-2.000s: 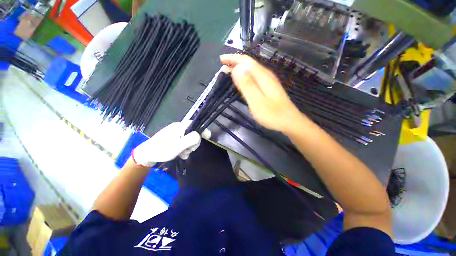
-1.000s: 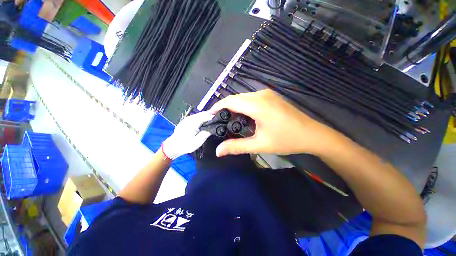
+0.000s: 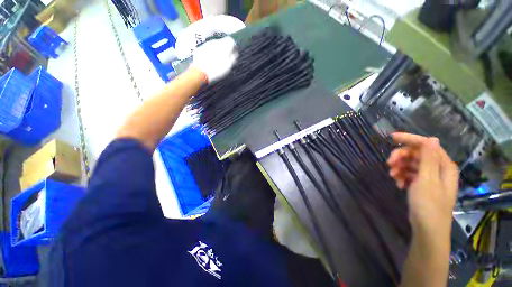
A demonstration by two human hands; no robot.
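My left hand (image 3: 216, 58), in a white knit glove, is blurred at the rim of a white bucket (image 3: 224, 25), beside the thick pile of black cables (image 3: 255, 75); whether it holds anything cannot be told. My bare right hand (image 3: 418, 168) is over the right part of the row of black cables (image 3: 342, 168), fingers loosely curled, with nothing visible in it. The row lies on the dark table, its upper ends along a long pale slotted rail (image 3: 297, 136). Small gold tips show near the rail's right end.
The green moulding machine (image 3: 449, 73) with steel columns (image 3: 383, 81) stands at the right. A blue bin holding dark cables (image 3: 199, 168) is below the table's left edge. More blue bins (image 3: 33, 106) and a cardboard box (image 3: 50, 162) stand on the floor at left.
The view has turned. My left hand has moved from the front of the body out to the bucket; my right hand has moved right. The black moulded ends held between them are no longer seen.
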